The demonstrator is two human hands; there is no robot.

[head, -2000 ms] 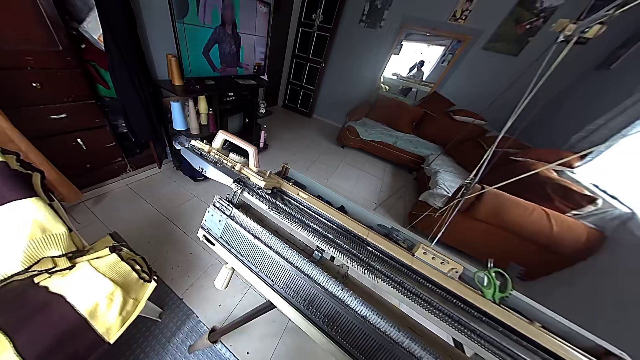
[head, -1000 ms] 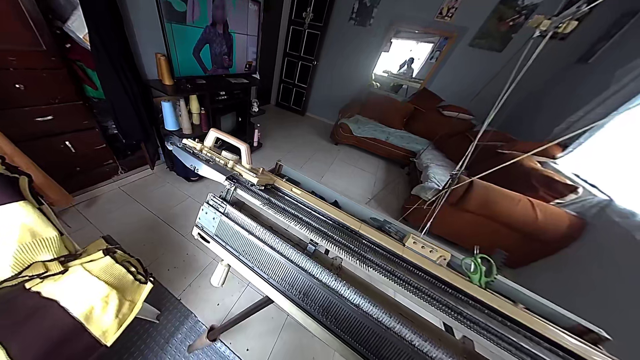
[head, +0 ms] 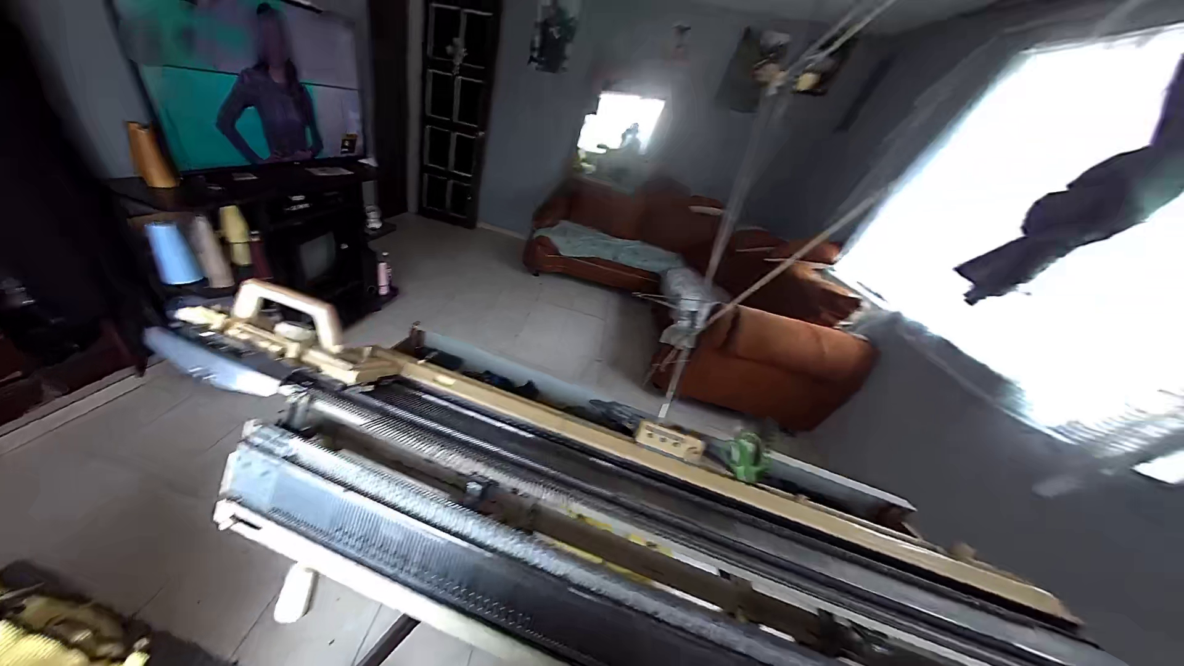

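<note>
Neither of my hands shows in the head view. A knitting machine with two long needle beds crosses the view from left to lower right; its front ribber bed (head: pixel 388 527) lies nearest me. The carriage (head: pixel 287 333), with a cream handle, sits at the left end of the rear bed. A cream block with several holes (head: pixel 670 441) and a green-handled tool, perhaps scissors (head: pixel 747 455), rest along the rear rail. Thin yarn strands run up to a tension mast (head: pixel 786 79). Yellow knitted fabric (head: pixel 65 638) shows at the lower left corner.
Cones of yarn (head: pixel 174 252) stand on a black stand (head: pixel 277 199) beneath a lit television (head: pixel 254 92). An orange-brown sofa (head: pixel 786 370) is behind the machine. A bright window (head: pixel 1027 213) is at the right, and a dark paneled door (head: pixel 453 120) at the back.
The view has swung to the right, bringing more of the window in and leaving less of the yellow and dark knitted fabric at the left. The carriage remains at the machine's left end.
</note>
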